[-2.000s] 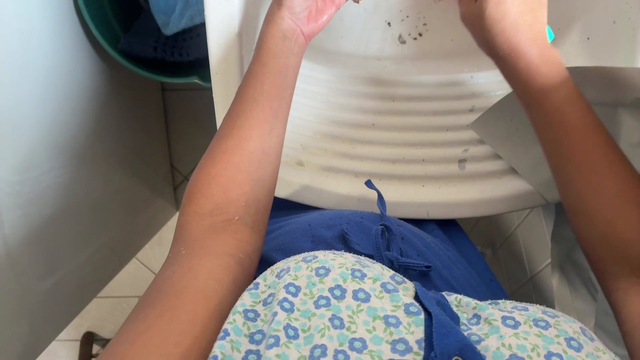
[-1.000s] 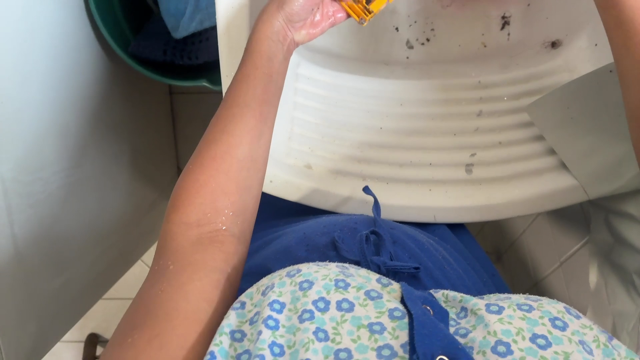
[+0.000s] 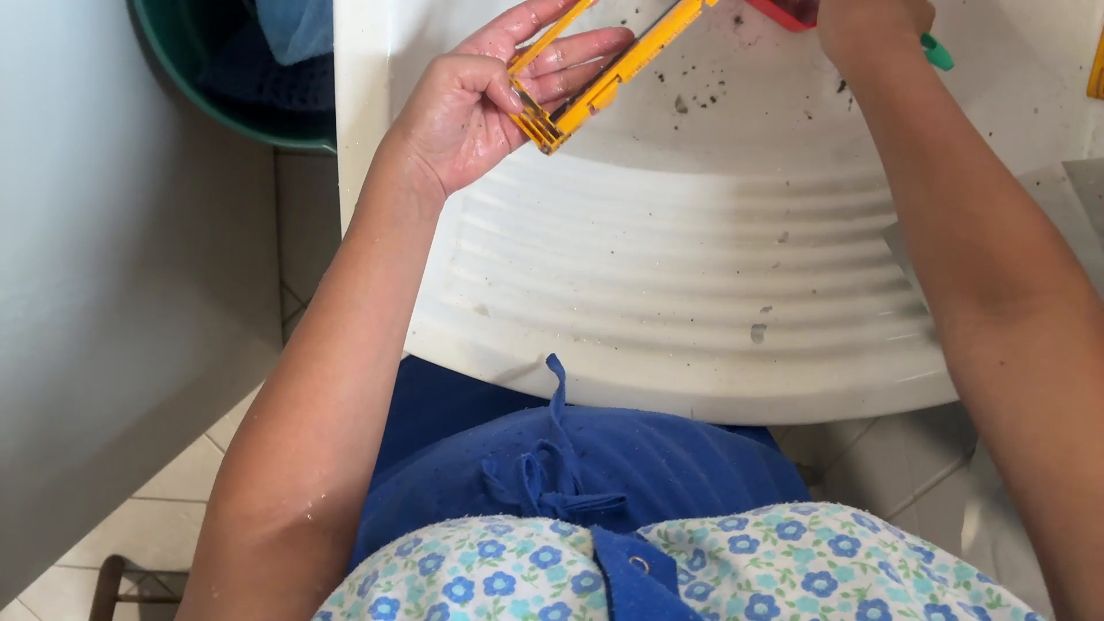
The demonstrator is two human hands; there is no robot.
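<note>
My left hand (image 3: pixel 483 103), wet and palm up, holds a yellow plastic frame (image 3: pixel 595 95) by its lower end; the upper end runs past the top edge. My right hand (image 3: pixel 871 26) is partly cut off at the top edge. A green tip (image 3: pixel 937 53) sticks out at its right side, and a red object (image 3: pixel 789 15) lies just to its left; how the fingers grip is hidden. Both hands are over a white laundry sink (image 3: pixel 690 259) with a ribbed slope, where dark bits of dirt (image 3: pixel 681 103) are scattered.
A green tub (image 3: pixel 181 86) with blue cloth (image 3: pixel 293 30) stands left of the sink. A grey-white panel (image 3: pixel 103 259) rises at the far left. Another yellow piece (image 3: pixel 1097 69) shows at the right edge. A grey sheet (image 3: pixel 914 259) lies partly behind my right arm.
More of the yellow frame now shows in my left hand than one second ago. My right hand, out of view then, is back at the top, beside the red object.
</note>
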